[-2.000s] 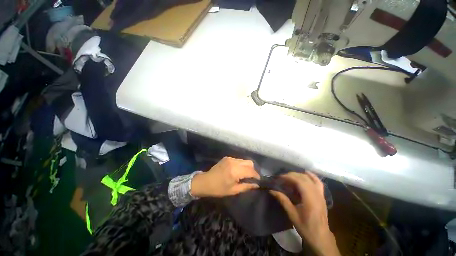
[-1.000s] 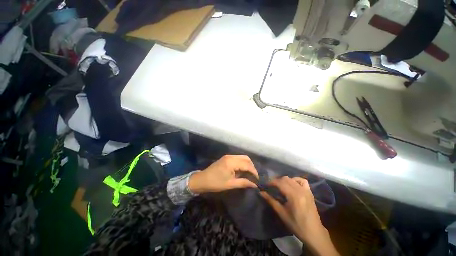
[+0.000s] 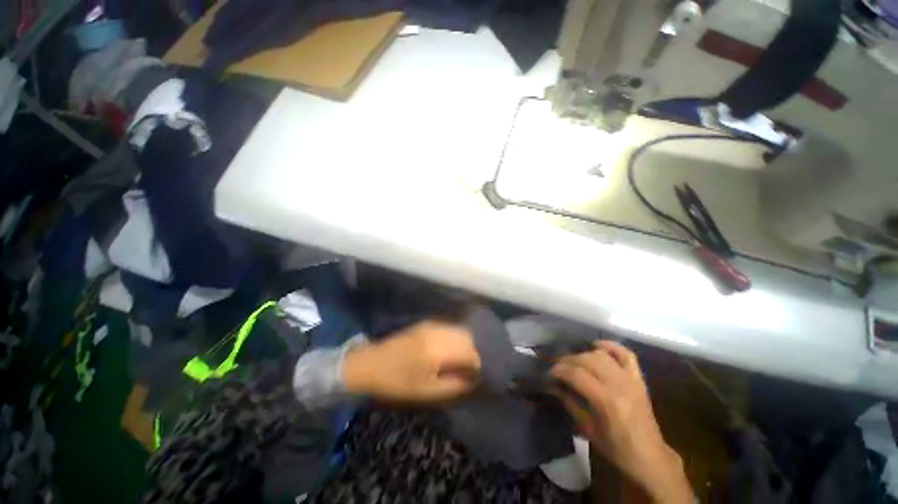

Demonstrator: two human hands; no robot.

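A dark grey garment piece (image 3: pixel 507 418) is bunched over my lap, below the table's front edge. A small pale patch shows at its upper part between my hands, and a white piece of cloth shows at its lower right. My left hand (image 3: pixel 418 364) is blurred and holds the cloth's left side. My right hand (image 3: pixel 606 389) grips its right side with bent fingers. The fingertips are partly hidden in the cloth.
Black thread snips (image 3: pixel 704 219) and a dark-red handled tool (image 3: pixel 722 268) lie on the machine bed near a black cord (image 3: pixel 638 162). The sewing machine (image 3: pixel 748 69) stands at upper right. A brown board (image 3: pixel 325 69) lies behind. Neon green tape (image 3: pixel 231 356) and dark cloth hang at left.
The view has shifted slightly. My hands have moved a little apart, my left hand leftwards, and a flap of the grey cloth now stands up between them.
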